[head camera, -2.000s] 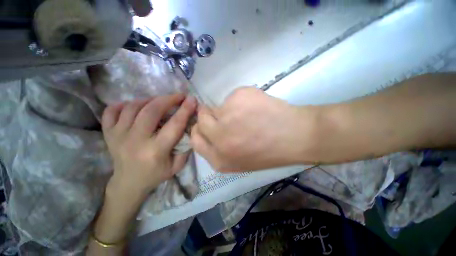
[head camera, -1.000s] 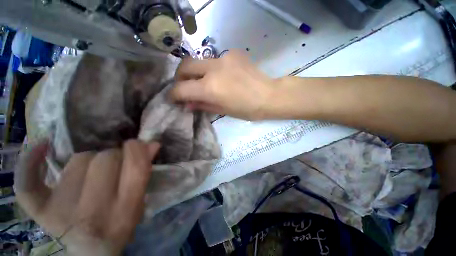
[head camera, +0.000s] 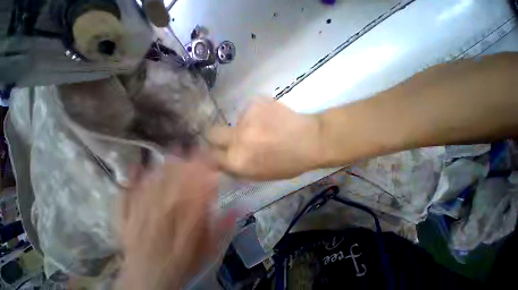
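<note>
The beige-grey printed garment piece (head camera: 68, 170) lies bunched left of the needle and runs under the sewing machine head (head camera: 34, 51). My right hand (head camera: 272, 139) pinches the edge of the piece in front of the presser foot; its fingertips are blurred. My left hand (head camera: 170, 209) is over the near part of the fabric, strongly blurred, so its hold cannot be told. The presser foot and needle area (head camera: 184, 59) is partly hidden by the head and fabric. Small round silver discs (head camera: 225, 51) sit beside it.
The white machine table (head camera: 341, 68) has a dark seam across it and a ruler scale along its front edge. A tan ribbed knob (head camera: 99, 37) is on the head. More printed fabric (head camera: 386, 175) hangs below the table edge, by a dark printed garment (head camera: 341, 260).
The view has shifted back over the needle area. My right hand has moved nearer to me, away from the foot. My left hand has moved right, and the fabric is less gathered between the hands.
</note>
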